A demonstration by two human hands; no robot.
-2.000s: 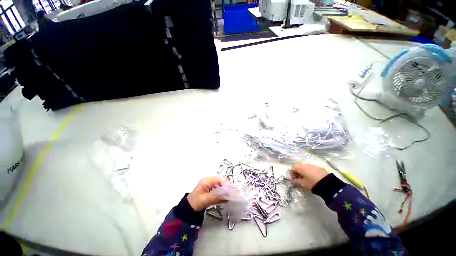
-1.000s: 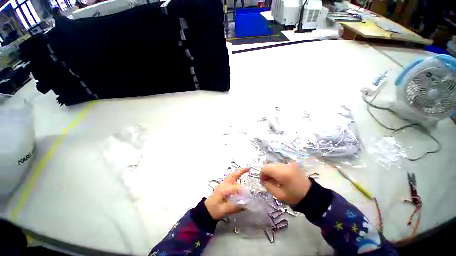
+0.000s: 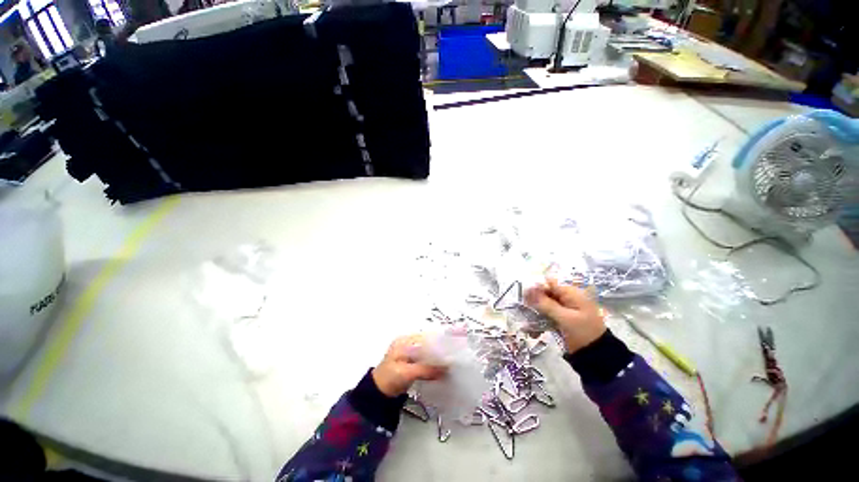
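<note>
My left hand [image 3: 407, 365] holds a thin clear poly bag [image 3: 457, 377] over the left part of a loose pile of metal rings [image 3: 513, 400]. My right hand [image 3: 565, 311] is beyond the pile's right side, with a dark triangular ring [image 3: 509, 297] at its fingertips and some clear film below the fingers. Whether the ring is inside film is unclear. A large clear bag of grey-silver hardware [image 3: 626, 264] lies just beyond my right hand.
A yellow-handled tool [image 3: 674, 357] and dark snips with red cord [image 3: 768, 348] lie at right. A fan [image 3: 801, 179] and power strip [image 3: 695, 165] stand beyond. Clear film [image 3: 240, 273] and a white sack [image 3: 28, 273] are at left. A black stack [image 3: 254, 104] is behind.
My hands came together over the pile, then moved apart. My right hand is now farther forward and right with a ring. My left hand still has the bag, now spread over the pile.
</note>
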